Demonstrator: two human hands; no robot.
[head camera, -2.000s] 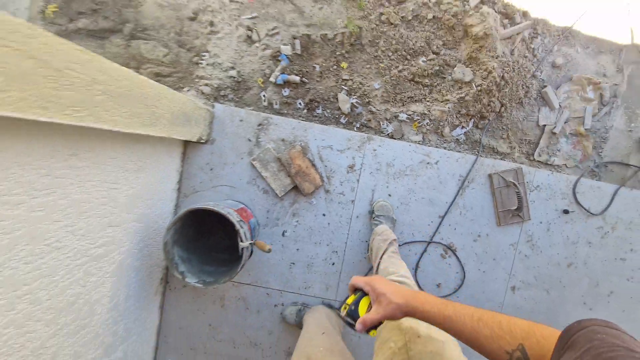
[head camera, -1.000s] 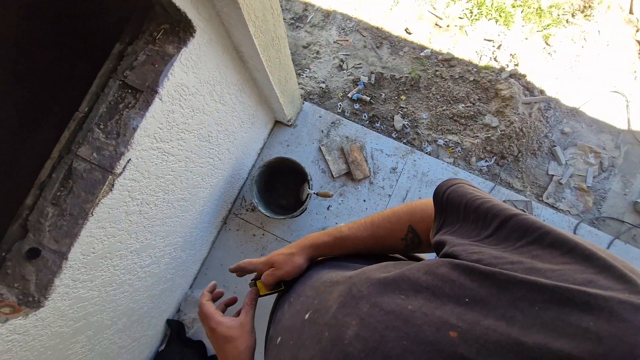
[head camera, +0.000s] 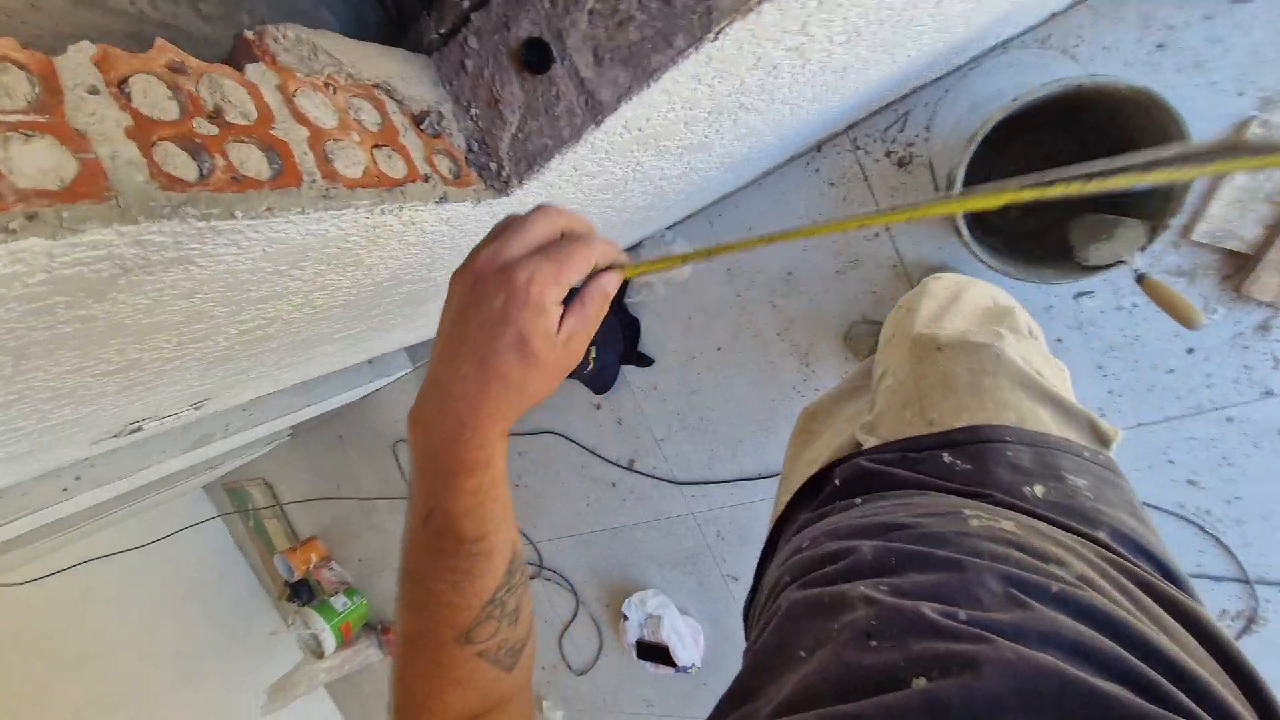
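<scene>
My left hand (head camera: 530, 300) reaches up from the lower left, back of the hand towards me, with the end of a yellow tape measure blade (head camera: 840, 228) pinched between thumb and fingers. From there the blade runs slightly upward across the view, over a mortar bucket (head camera: 1065, 100), and leaves at the right edge. A trowel with a wooden handle (head camera: 1168, 300) rests in the bucket, its blade inside. Just above my left hand is the broken edge of a wall opening with hollow red bricks (head camera: 225, 125). My right hand and the tape case are out of view.
A dark cloth item (head camera: 605, 355) lies by the white textured wall (head camera: 250, 290). Black cable (head camera: 640, 470) loops over the tiled floor. A white bag (head camera: 660, 620) with a dark item and a green tub (head camera: 345, 615) are lower down. Brick or board pieces (head camera: 1240, 200) lie beyond the bucket.
The tape blade is now drawn out across the view; a second ago both hands were together by the case. My left hand is now at the wall. The view has turned strongly.
</scene>
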